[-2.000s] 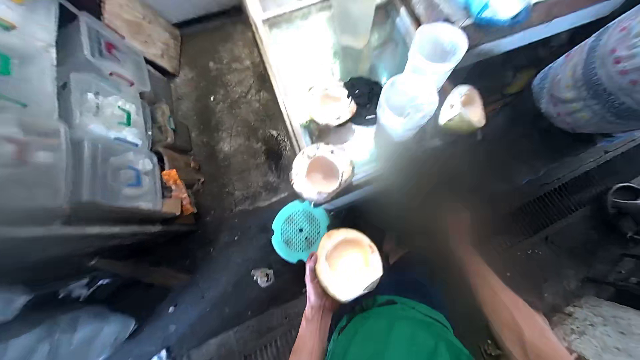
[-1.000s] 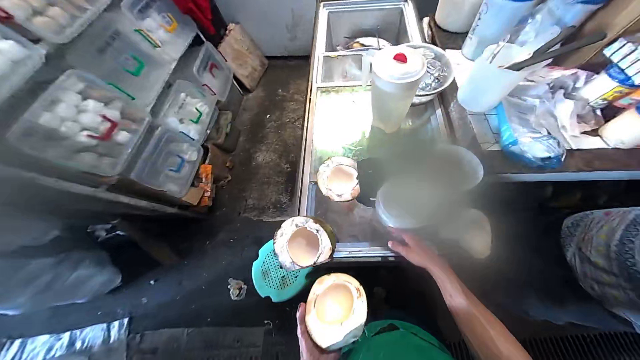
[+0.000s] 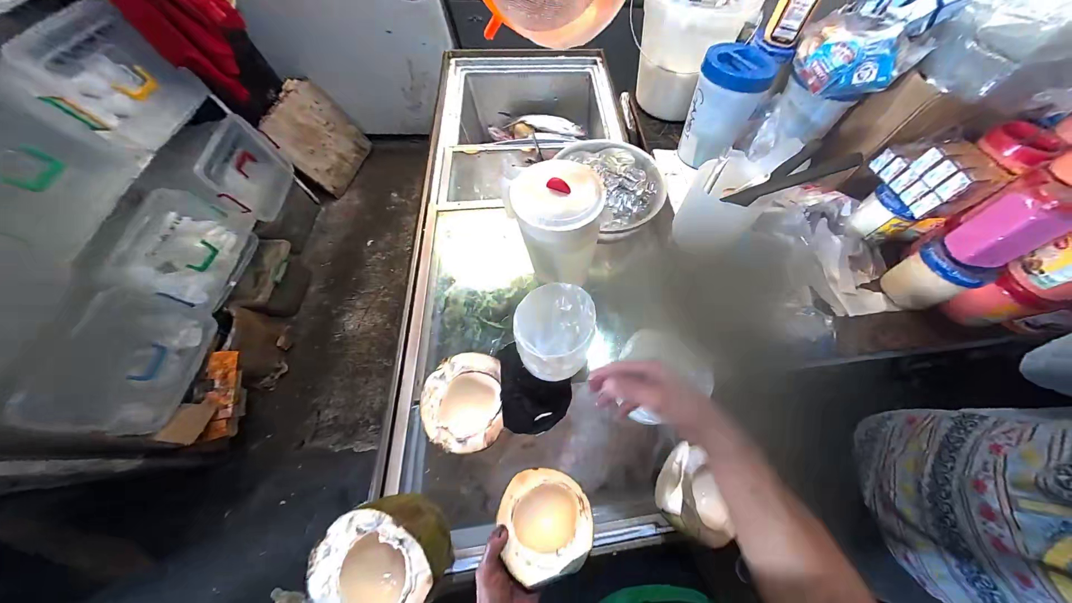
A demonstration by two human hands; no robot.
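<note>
My left hand [image 3: 501, 569] holds an opened coconut [image 3: 544, 523] from its left side, over the front edge of the glass-topped freezer. My right hand [image 3: 649, 389] reaches over the glass beside a translucent plastic container [image 3: 670, 360]; whether it touches it is unclear. Another clear plastic container [image 3: 554, 331] stands left of that hand, by a black cloth [image 3: 534, 402]. One opened coconut [image 3: 463, 404] rests left of the cloth, a larger one [image 3: 377, 557] is at the lower left, and another [image 3: 693, 494] sits under my right forearm.
A tall lidded jug [image 3: 557, 218] and a metal bowl of ice-like pieces [image 3: 624, 188] stand farther back. Jars and bags crowd the right counter [image 3: 871, 335]. Clear bins [image 3: 180, 251] line the left side. A person in patterned clothing [image 3: 963, 502] is at the lower right. Part of the view is blurred.
The view has swung up and over the freezer. My right hand has moved toward the containers on the glass. The left hand still has its coconut.
</note>
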